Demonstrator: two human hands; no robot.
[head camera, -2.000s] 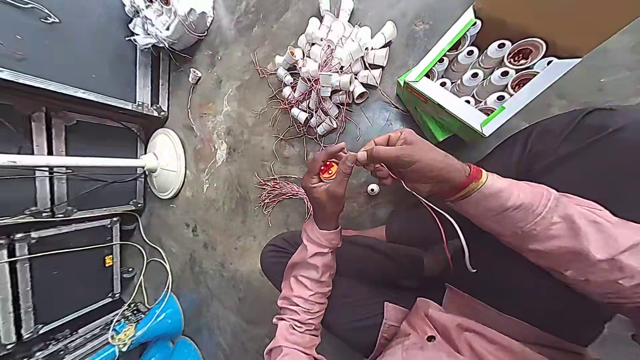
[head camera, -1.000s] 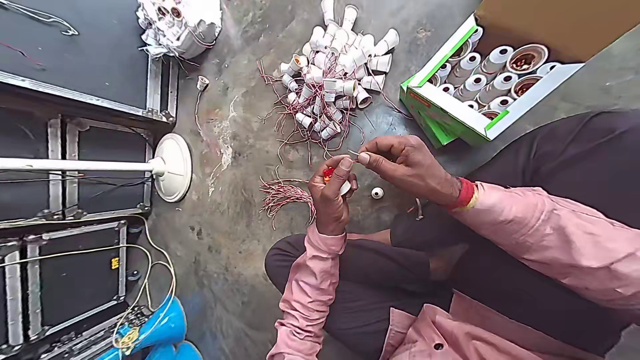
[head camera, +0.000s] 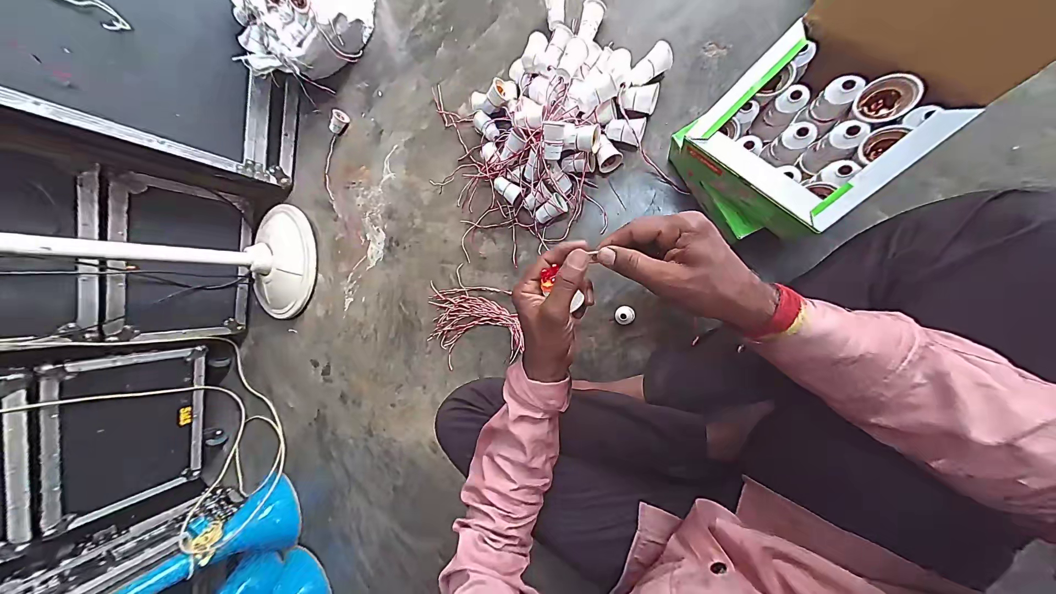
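My left hand is closed around a small red and white part, mostly hidden by the fingers. Thumb and forefinger of my right hand pinch a thin wire end at the left fingertips. On the floor just below the hands lies a small white round cap. A bundle of red and white twisted wires lies left of my left hand. Beyond the hands is a heap of white lamp holders with twisted wires attached.
An open green and white carton of lamp holders stands at upper right. Black metal-edged cases, a white stand base and blue horn-shaped objects are at left. A white sack and a single wired holder lie at upper left.
The long red and white wires hanging below my right hand two seconds ago no longer show there. Both hands remain close together, fingertips meeting.
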